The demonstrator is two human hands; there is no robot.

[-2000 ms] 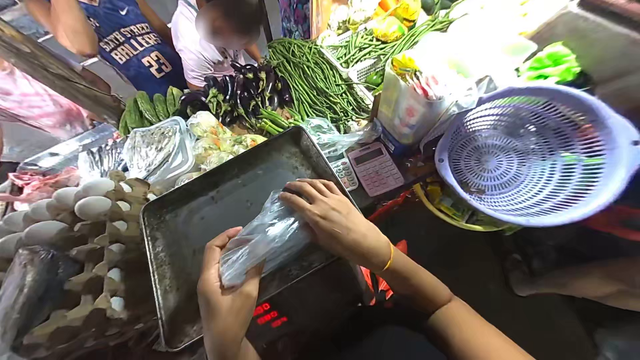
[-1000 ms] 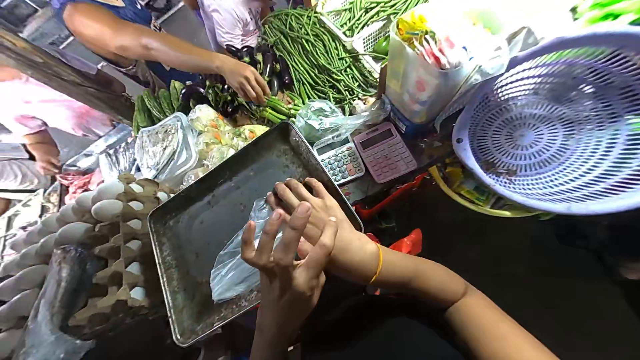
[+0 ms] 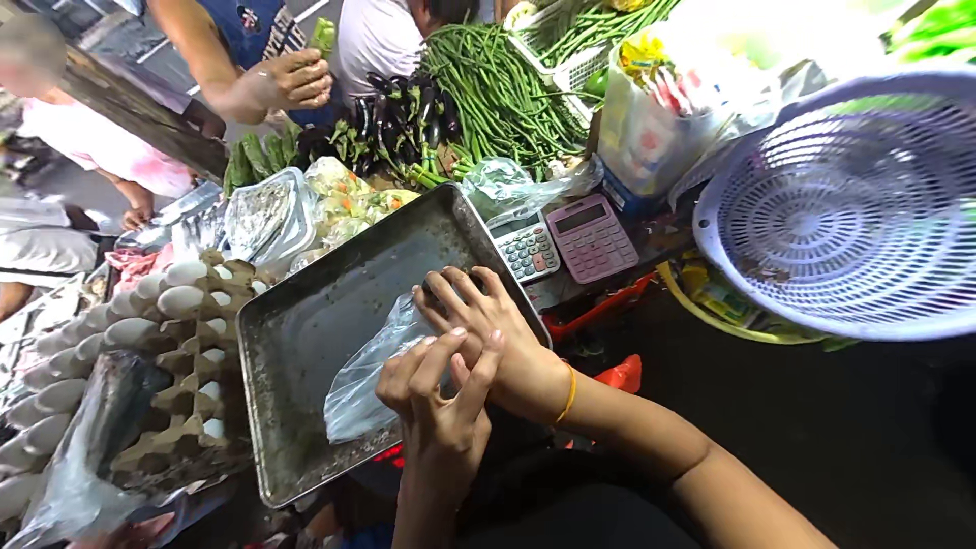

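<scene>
A clear plastic bag (image 3: 370, 381) lies over the lower part of a worn metal tray (image 3: 305, 358). My right hand (image 3: 488, 328), with a yellow band at the wrist, is spread palm down over the tray beside the bag's upper end. Close in front of it is my left hand (image 3: 442, 389), raised with bent, parted fingers; it overlaps the right hand in view. Whether either hand touches the bag cannot be told. A white calculator (image 3: 526, 248) and a pink calculator (image 3: 592, 238) lie against the tray's right side.
Egg cartons with white eggs (image 3: 183, 297) stand at left. Beyond the tray are eggplants (image 3: 404, 114), green string beans (image 3: 496, 99) and a plastic tub (image 3: 301, 206). A purple plastic basket (image 3: 709, 221) is at right. Across the stall a person's hand (image 3: 297, 80) holds a green vegetable.
My hands held the bag bunched between them two seconds ago; now it lies flatter on the tray. The other person's hand has lifted from the vegetables with a green one.
</scene>
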